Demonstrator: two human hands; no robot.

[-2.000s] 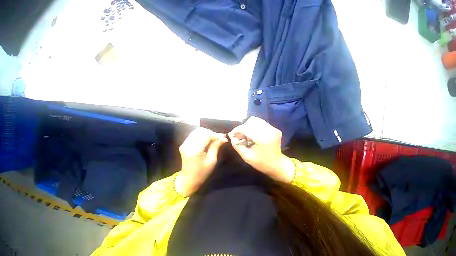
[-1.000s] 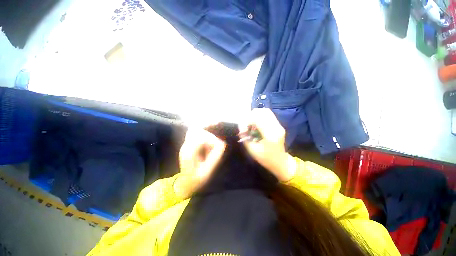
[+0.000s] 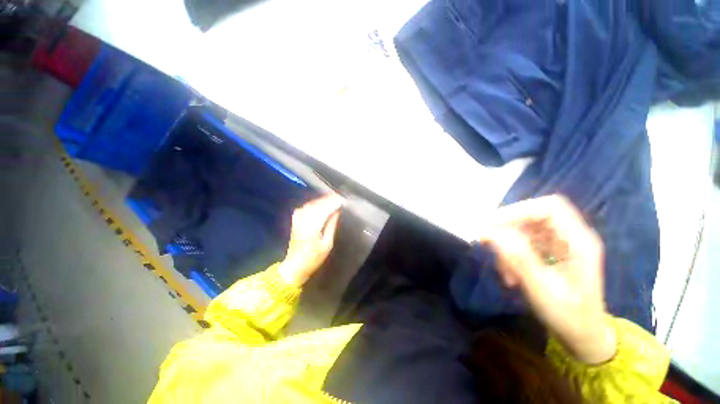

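Note:
A navy garment (image 3: 588, 150) lies across the white table at the right, with a small button on its left part, and hangs over the near edge. My left hand (image 3: 314, 230) is near the table's front edge, left of the garment, with thumb and fingertips close together; whether it pinches something thin cannot be told. My right hand (image 3: 545, 256) is blurred and half curled over the garment's near end. A small dark tool with a green spot (image 3: 552, 259) shows in its palm; its shape is unclear.
The white table (image 3: 300, 87) bears small dark discs (image 3: 378, 41) and a black item (image 3: 217, 9) at its far edge. Below left are a blue bin (image 3: 130, 106) and dark garments (image 3: 229, 209). A red crate edge shows at lower right.
The view has swung left, so the table and garment appear further right and tilted. My hands have moved from close together to wide apart.

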